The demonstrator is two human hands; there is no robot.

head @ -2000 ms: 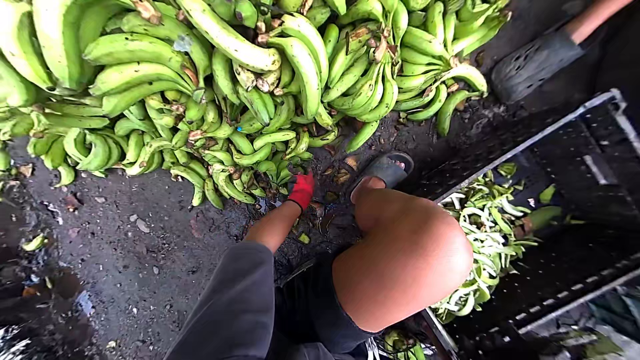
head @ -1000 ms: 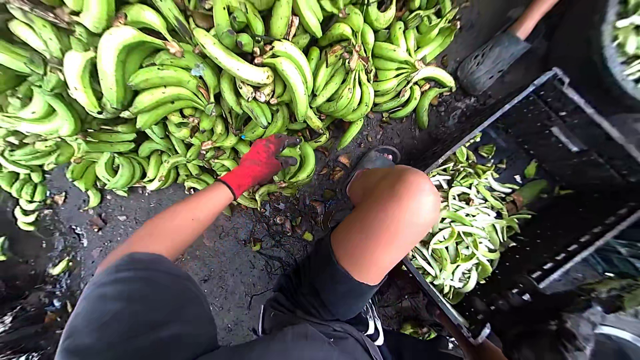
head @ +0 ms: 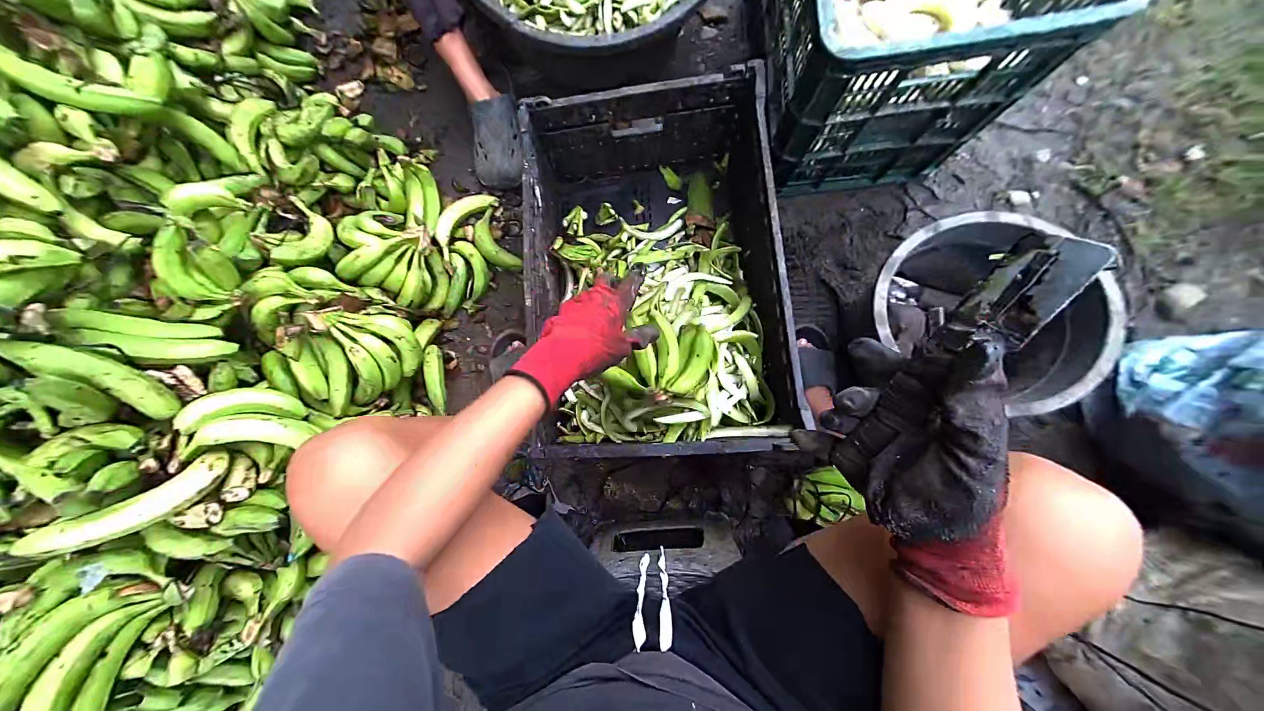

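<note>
My left hand (head: 591, 334), in a red glove with dark fingers, is over the black plastic crate (head: 777, 267), fingers apart with nothing visibly held. Just right of its thumb, a small bunch of green bananas or plantains (head: 686, 357) lies on green and white peels (head: 711, 296). At the right, above my knee, my right hand (head: 933, 449) wears a dark, soiled glove with a red cuff. It is closed on a dirty tool with a broad flat blade (head: 1076, 281), probably a knife; its handle is mostly hidden by the fingers. The blade overlaps the round bucket (head: 1111, 360) in view.
A large pile of green banana or plantain bunches (head: 341, 355) covers the left. A dark green crate (head: 879, 128) with pale peeled fruit stands at the upper right, beside a dark tub (head: 592, 39) of peels. Another person's shoe (head: 497, 141) is near the crate's left wall.
The view has swung right. My left hand has moved from the fruit pile to over the black crate, where a bunch now lies on the peels. My right hand and its tool have come into view.
</note>
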